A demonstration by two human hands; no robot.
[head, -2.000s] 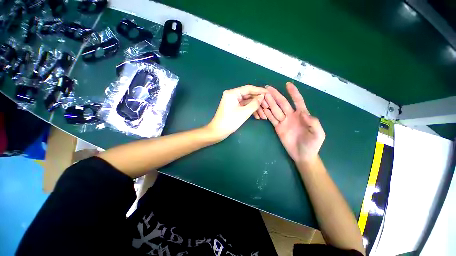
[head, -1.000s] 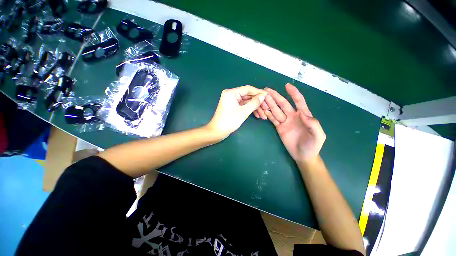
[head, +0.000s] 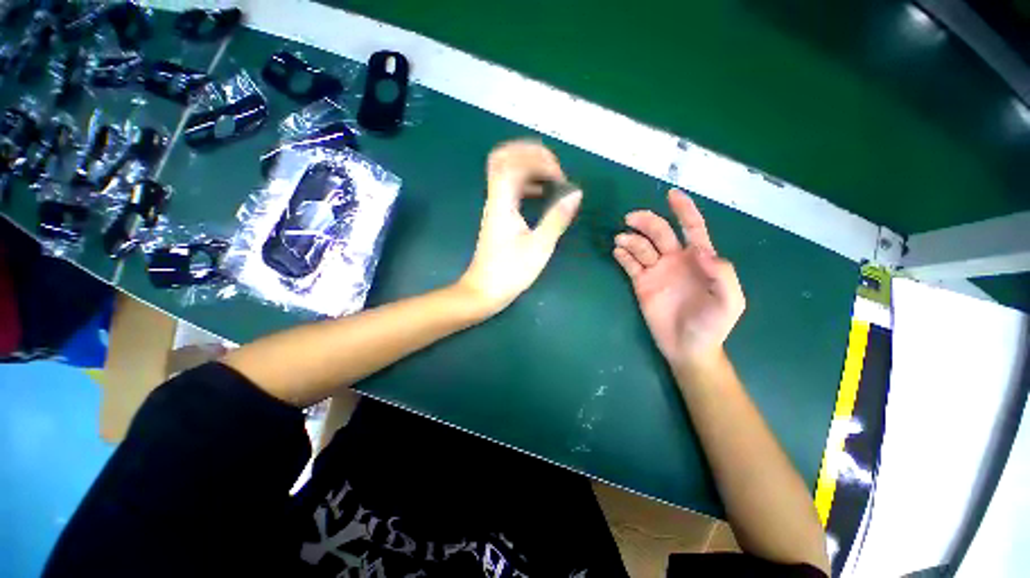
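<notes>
My left hand [head: 514,231] is bare and held above the green bench top [head: 497,373], its fingers curled and blurred, with a gap between thumb and fingers. No held item can be made out in it. My right hand [head: 687,282] is bare and empty to its right, palm up, with the fingers partly bent. The two hands are apart. A black oval in a large clear bag [head: 311,226] lies on the bench left of my left hand. An unbagged black shell [head: 384,93] lies by the white edge strip.
Many bagged black shells [head: 226,119] lie at the left. A white metal strip [head: 542,96] separates the bench from the green belt [head: 678,68]. White sheets [head: 949,406] and a yellow-black strip [head: 843,418] are at the right. Brown cardboard [head: 136,367] shows below the bench.
My left hand has pulled away from my right fingertips, moving left and slightly up, and its fingers have parted from the thumb. My right fingers have bent a little more.
</notes>
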